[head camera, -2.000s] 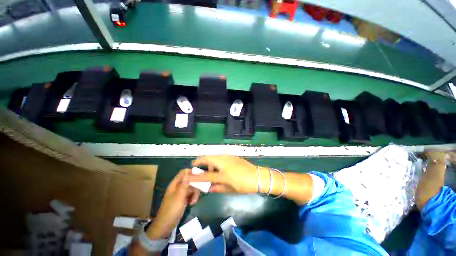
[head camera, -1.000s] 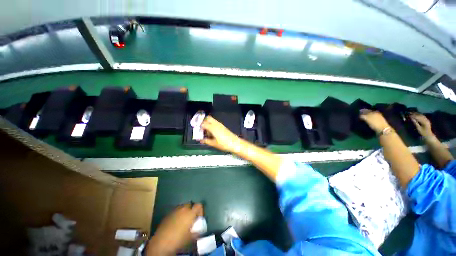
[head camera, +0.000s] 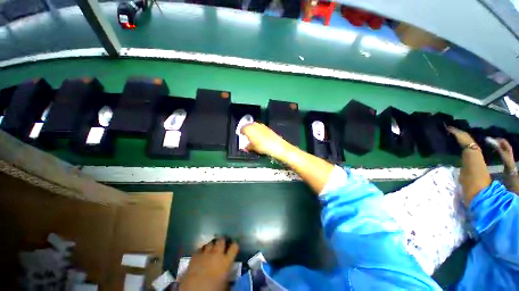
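Note:
My right hand (head camera: 263, 141) reaches over the belt into an open black box base (head camera: 232, 153). Its fingertips are closed on a white power adapter (head camera: 243, 144), low in the box below a coiled white cable (head camera: 244, 121). My left hand (head camera: 209, 266) is palm down over the bench at the lower middle, fingers a little apart; what lies under it is hidden. Loose white adapters (head camera: 163, 281) lie on both sides of it. The box base to the right holds a coil (head camera: 318, 131) and shows no adapter. A black lid (head camera: 284, 120) stands between these two bases.
The green belt (head camera: 296, 88) carries a row of black boxes behind a whitish rail (head camera: 210, 174). A brown carton (head camera: 142, 227) with adapters is at left. A white cable pile (head camera: 427, 219) lies at right, near another worker's arms (head camera: 473, 170). A grey shelf hangs above.
The boxes have shifted left. My right hand was at the neighbouring box one second ago and is now at the following one. My left hand has moved slightly and no longer shows an adapter at its fingers.

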